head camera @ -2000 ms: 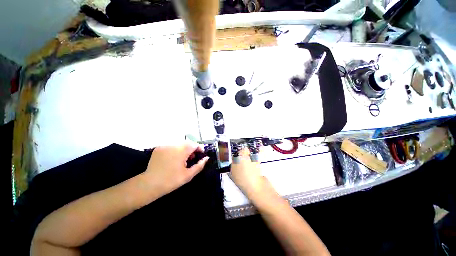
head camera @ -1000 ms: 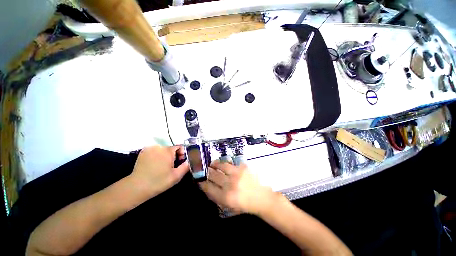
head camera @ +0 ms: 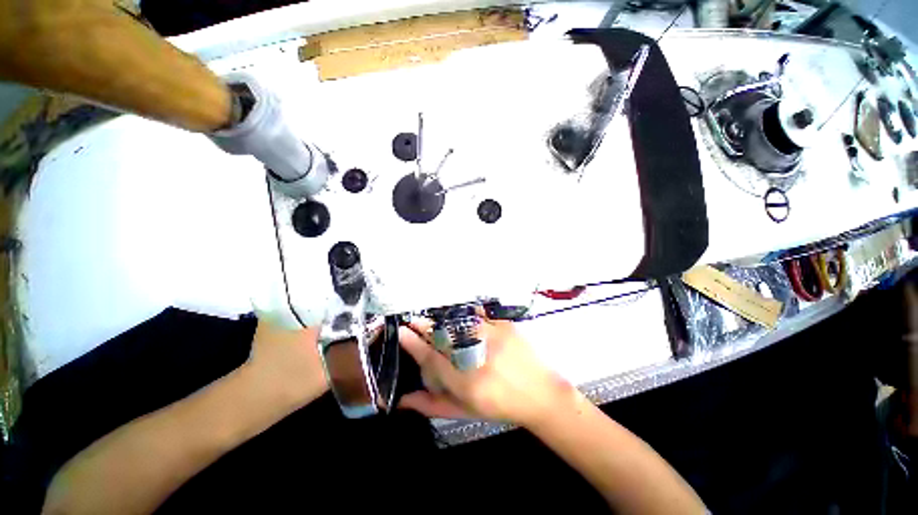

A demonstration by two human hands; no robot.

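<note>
Black cloth (head camera: 151,372) lies on the left of the white table and fills the area below the machine head (head camera: 544,241). My left hand (head camera: 287,352) lies on the cloth left of the shiny upright guard (head camera: 350,374); its fingertips are hidden behind the guard. My right hand (head camera: 493,372) is just right of the guard, below the tension discs (head camera: 461,337), with fingers bent towards the black cloth by the guard. Whether its fingers pinch the cloth cannot be made out. The needle area is hidden.
A wooden-handled rod (head camera: 121,65) rises at the upper left. A black strap (head camera: 666,161) crosses the head. A wooden strip (head camera: 733,295) lies on a clear bag (head camera: 705,327) at the right, beside red and orange scissor handles (head camera: 805,277). A bobbin winder (head camera: 770,131) stands on the head.
The view has moved closer and shifted, so the rod and guard appear larger and further left. My right hand has moved in from beside the discs to beside the guard. My left fingertips are now hidden.
</note>
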